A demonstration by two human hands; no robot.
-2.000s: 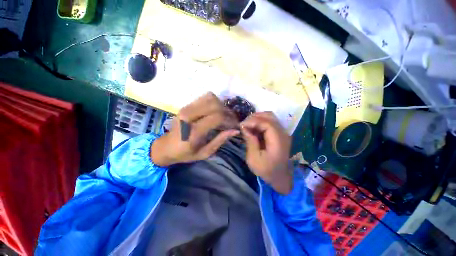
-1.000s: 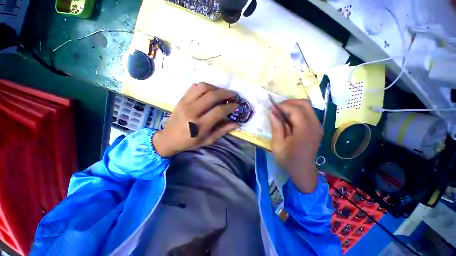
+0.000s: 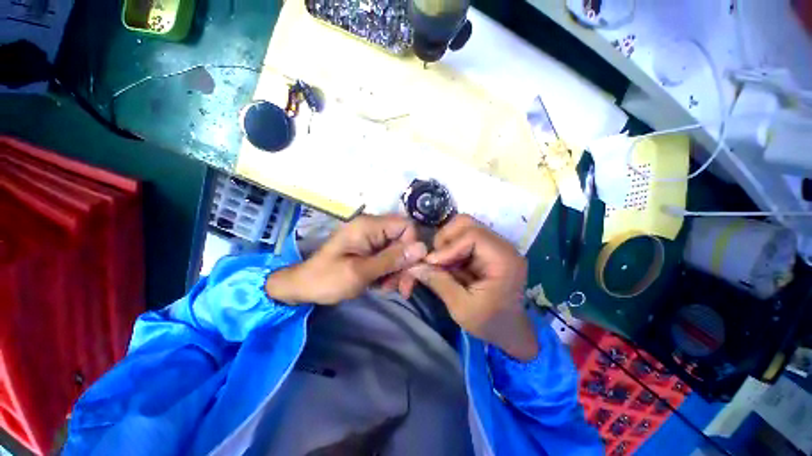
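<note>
The round dark watch case [image 3: 428,202] with a shiny rim lies on the white sheet at the near edge of the pale yellow mat [image 3: 481,98]. My left hand [image 3: 352,258] and my right hand [image 3: 476,276] meet just below it, fingertips pinched together. Whatever is between the fingertips is too small to tell. A slim dark stick end [image 3: 358,212] shows by my left hand's fingers. A black disc [image 3: 268,126] with a small orange and dark part [image 3: 304,98] lies at the mat's left.
A tray of silvery bits [image 3: 361,20] and a dark tool head [image 3: 436,27] are at the top. A green parts box [image 3: 158,18] is upper left. Red foam trays [image 3: 71,294] stand left; another [image 3: 623,392] is lower right. A tape roll [image 3: 630,264] lies right.
One second ago my left hand was on the watch case and my right hand was apart to its right. Both hands have now come together below the case, leaving it uncovered. The view has shifted slightly.
</note>
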